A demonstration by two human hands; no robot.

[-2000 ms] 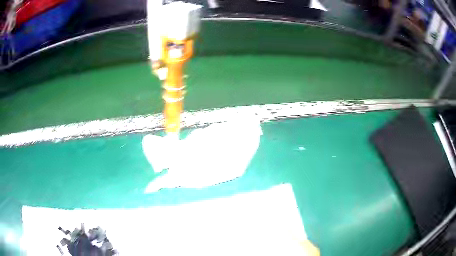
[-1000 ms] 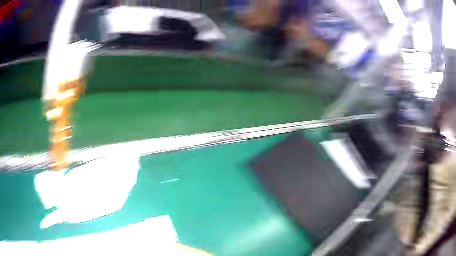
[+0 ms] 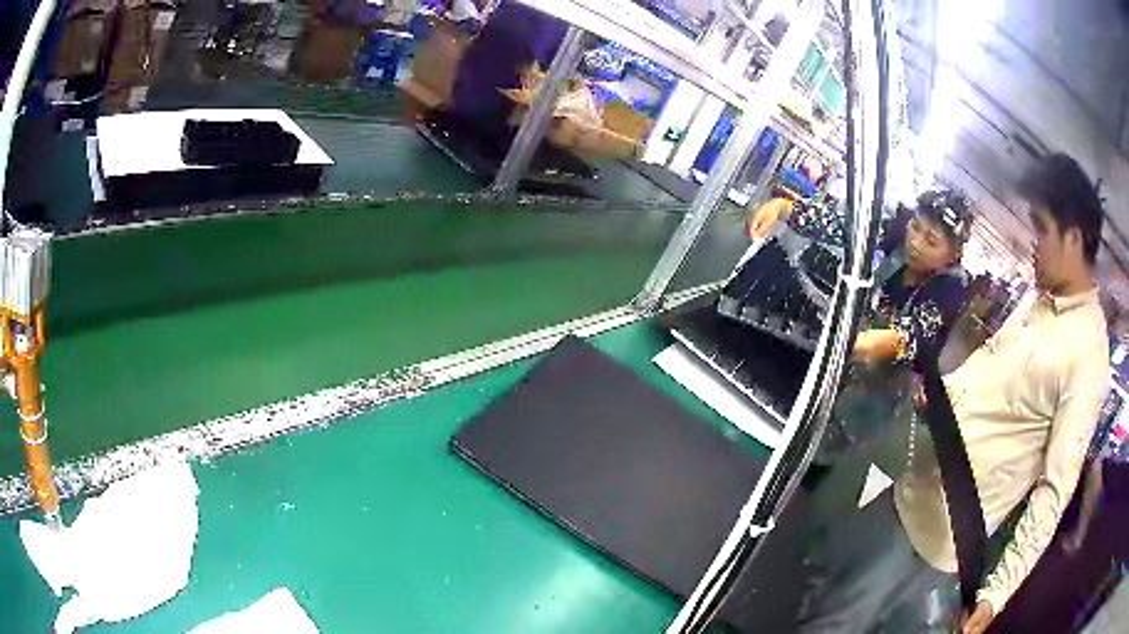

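Observation:
Neither of my hands is in the picture. The orange glue gun [image 3: 32, 409] with a silver upper end hangs at the far left, nozzle down. Its tip touches or nearly touches a crumpled white rag [image 3: 130, 545] on the green bench. A corner of the white work sheet [image 3: 263, 616] shows at the bottom edge; the rest is cut off. A stack of flat black sheets [image 3: 607, 458] lies on the bench, right of centre.
A worn metal edge strip [image 3: 359, 396] separates bench and green belt [image 3: 372, 285]. Two people stand at the right, one holding a black compartment tray [image 3: 778, 291]. Cables on a frame post [image 3: 811, 421] cross in front. A black tray [image 3: 239, 143] sits on a white board across the belt.
My view has swung right and up. The gun, rag and sheet have shifted to the left edge; the black sheets are nearer the centre, and two people are now in view.

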